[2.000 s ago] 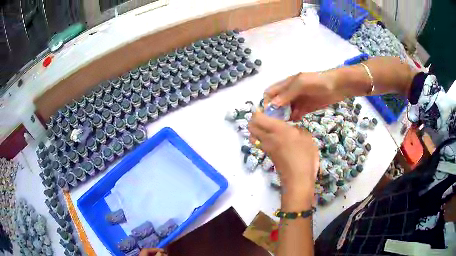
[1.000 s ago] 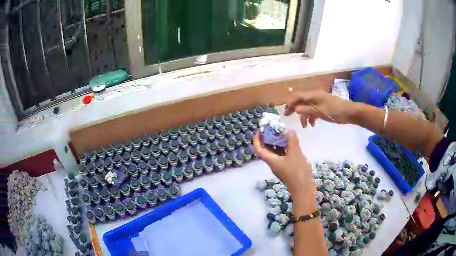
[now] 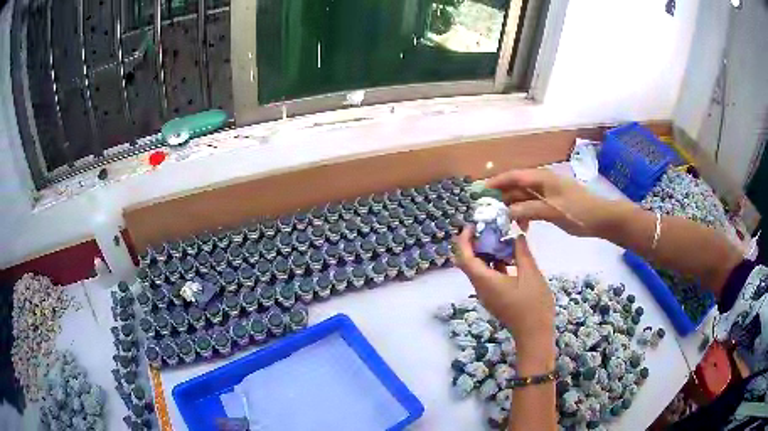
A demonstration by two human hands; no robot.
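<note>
My left hand [image 3: 514, 295] holds up a figurine with a purple-grey body [image 3: 494, 244] and a whitish lumpy head piece [image 3: 489, 212] on it. My right hand [image 3: 547, 200] is at the top of the figurine, its fingers on or beside a dark green-grey part above the head piece. A thin pale stick [image 3: 552, 204] shows across my right hand. A large heap of whitish head pieces with dark round ends [image 3: 573, 345] lies below and right of my hands.
Rows of assembled figurines [image 3: 337, 252] stand along the brown back board [image 3: 337, 185]. A blue tray [image 3: 198, 383] with a white liner is at front. Blue baskets [image 3: 632, 160] are at right, part heaps [image 3: 72, 404] at far left, a barred window behind.
The view has tilted up since two seconds ago. My right hand, apart from the figurine one second ago, is now at its top. The figurine now shows a green-grey part above the whitish piece.
</note>
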